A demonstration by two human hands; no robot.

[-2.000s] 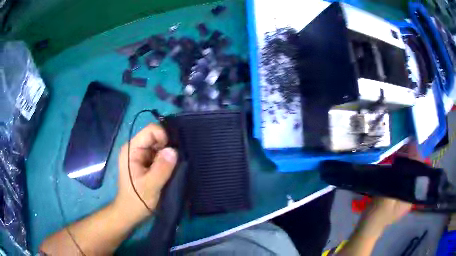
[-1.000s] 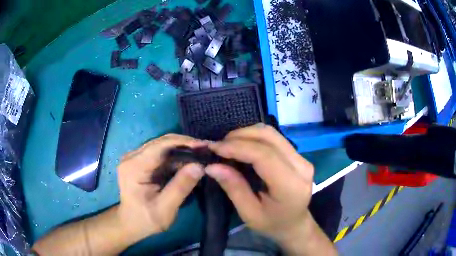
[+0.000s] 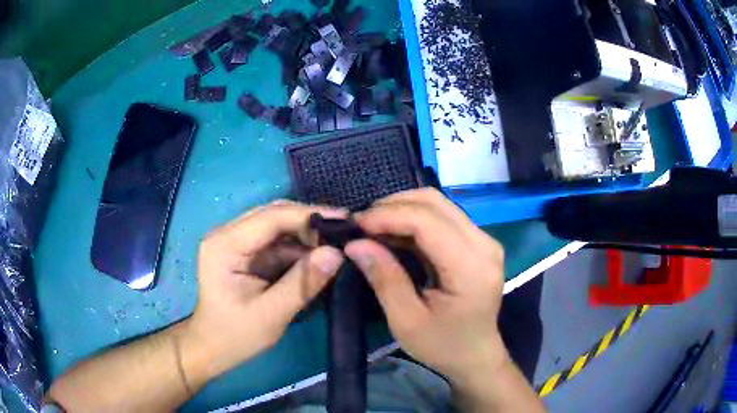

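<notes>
A black headband (image 3: 347,343) runs from between my hands down to the bottom edge of the view. My left hand (image 3: 263,278) pinches its upper end from the left with thumb and fingers. My right hand (image 3: 432,278) pinches the same end from the right, the thumbs almost touching. The small dark piece at the end (image 3: 335,229) is partly hidden by my fingertips. A black gridded screw tray (image 3: 351,165) lies just beyond my hands. A loose pile of small cover plates (image 3: 327,73) lies beyond the tray.
A black smartphone (image 3: 144,193) and a clear plastic bag (image 3: 32,161) are at left. A blue tray (image 3: 493,208) holds scattered screws (image 3: 461,73) and a white-and-black screw feeder (image 3: 602,137). A black electric screwdriver (image 3: 638,216) is at right, above a red stool (image 3: 654,278).
Two seconds ago my right hand was at far right by the screwdriver. It has come to the headband end beside my left hand. Since one second ago, both hands have stayed nearly in place.
</notes>
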